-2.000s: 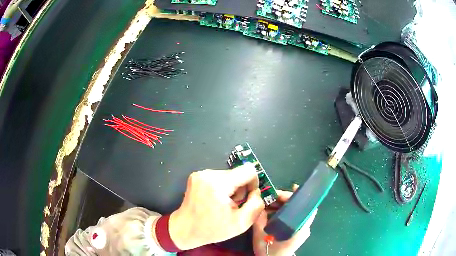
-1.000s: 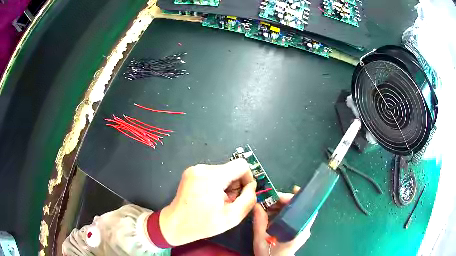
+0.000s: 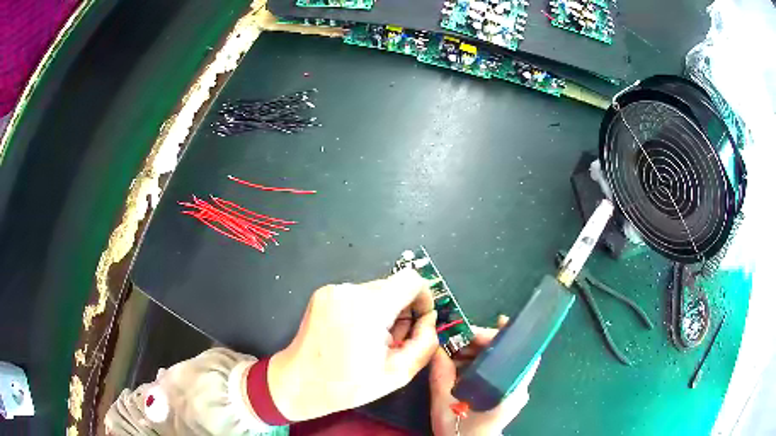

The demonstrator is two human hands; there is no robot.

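Note:
My left hand point(image 3: 353, 349) is bent over a small single PCB point(image 3: 449, 319), its fingertips pinched at the board's left edge and hiding part of it. A red lead wire point(image 3: 451, 324) shows at the fingertips on the board. My right hand point(image 3: 485, 409) holds the thick dark handle of the soldering iron point(image 3: 519, 341), with its barrel pointing up and right, away from the board. Fingers of my right hand also touch the board's lower end. What is between my left fingertips is mostly hidden.
Red lead wires point(image 3: 238, 223) and black lead wires point(image 3: 265, 114) lie at left on the dark mat. A round black fan point(image 3: 666, 174) stands at right, with side cutters point(image 3: 606, 319) and a dark loop point(image 3: 687, 308) below. Boards point(image 3: 485, 20) sit on the far ledge. A white object point(image 3: 15, 390) is at far left.
My left hand has shifted slightly left and down along the board, uncovering more of the red wire. A white object has come into view at the left edge. The right hand has hardly moved.

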